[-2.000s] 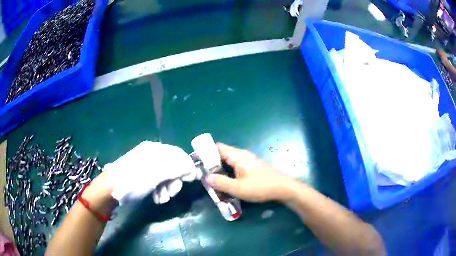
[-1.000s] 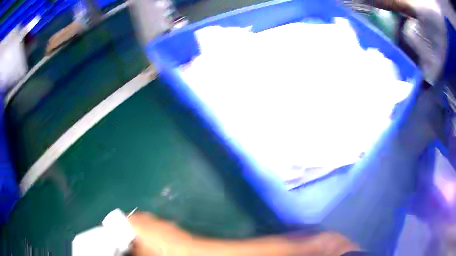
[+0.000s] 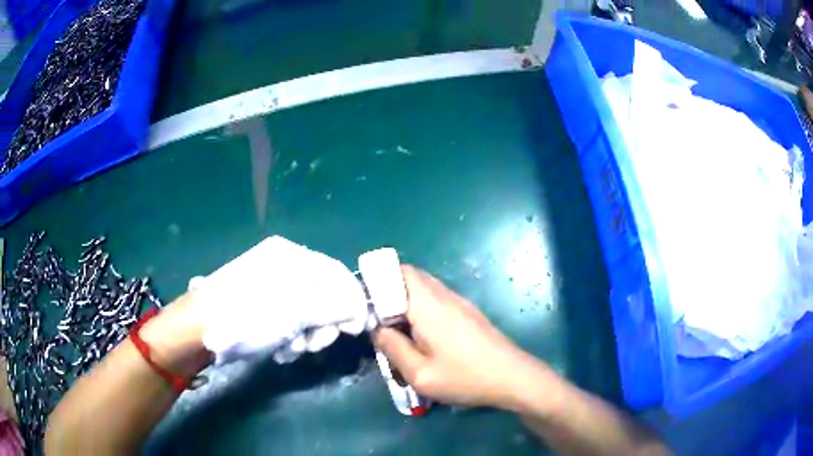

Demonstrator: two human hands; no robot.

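Note:
A white body [image 3: 383,275] with a red spot at its lower end is held at the middle of the view, above the green bench. My right hand [image 3: 450,343] is bare and grips it from the right side. My left hand [image 3: 283,301] wears a white work glove, with a red cord on the wrist. Its fingertips meet the left side of the body; whether they hold a small part there is hidden. A loose pile of small metal parts [image 3: 76,307] lies on the bench at the left.
A blue small-parts bin [image 3: 134,98] full of dark-and-silver parts stands at upper left. A blue tote [image 3: 631,267] with a crumpled white liner [image 3: 722,214] stands at right. A pale rail [image 3: 357,85] crosses behind. A person's hand shows at the far right edge.
The view swung right to the tote a second ago and is back over the bench. Both hands are again together at the white body, much as two seconds ago.

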